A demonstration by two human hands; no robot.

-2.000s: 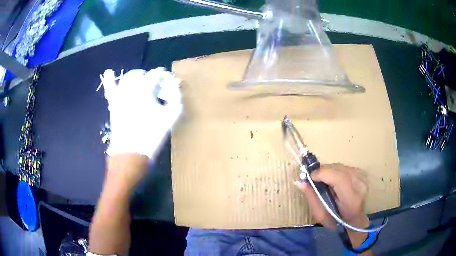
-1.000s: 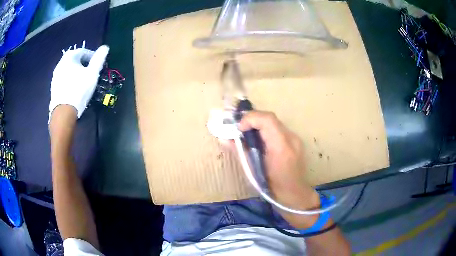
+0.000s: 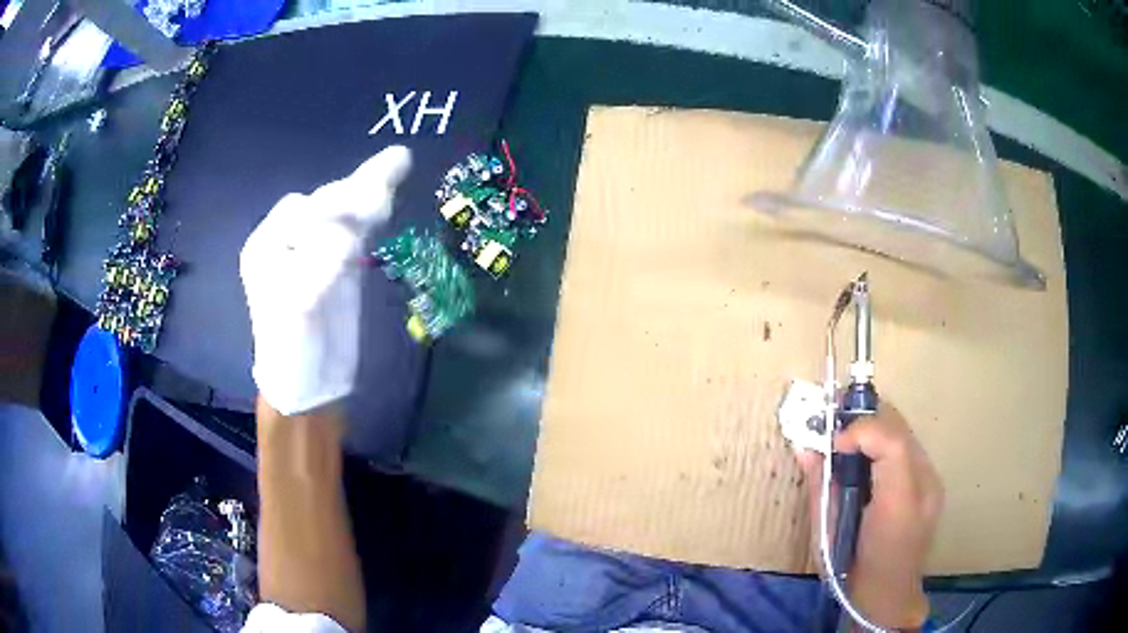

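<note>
My left hand [image 3: 303, 291], in a white glove, is over the black mat at left. A blurred green circuit board [image 3: 433, 291] lies beside its fingers, with a red bit at the glove's edge; whether the fingers grip it is hidden. A small group of circuit boards [image 3: 489, 216] with yellow parts and red wires sits just beyond. My bare right hand [image 3: 884, 476] grips the black-handled soldering iron [image 3: 856, 402], tip pointing away over the cardboard. A small white plastic housing [image 3: 807, 417] is held beside the handle at the same fingers.
The cardboard sheet [image 3: 668, 334] lies before me, under a clear extraction hood [image 3: 909, 161]. The black mat [image 3: 309, 111] is marked XH. More boards [image 3: 136, 291] line the far left, above a blue round dish [image 3: 98, 390]. A dark bin with clear bags [image 3: 198, 544] is at lower left.
The view has swung left. The white housing came into my right hand between the two earlier frames and is still there. The green board beside my left hand now shows apart from the board group.
</note>
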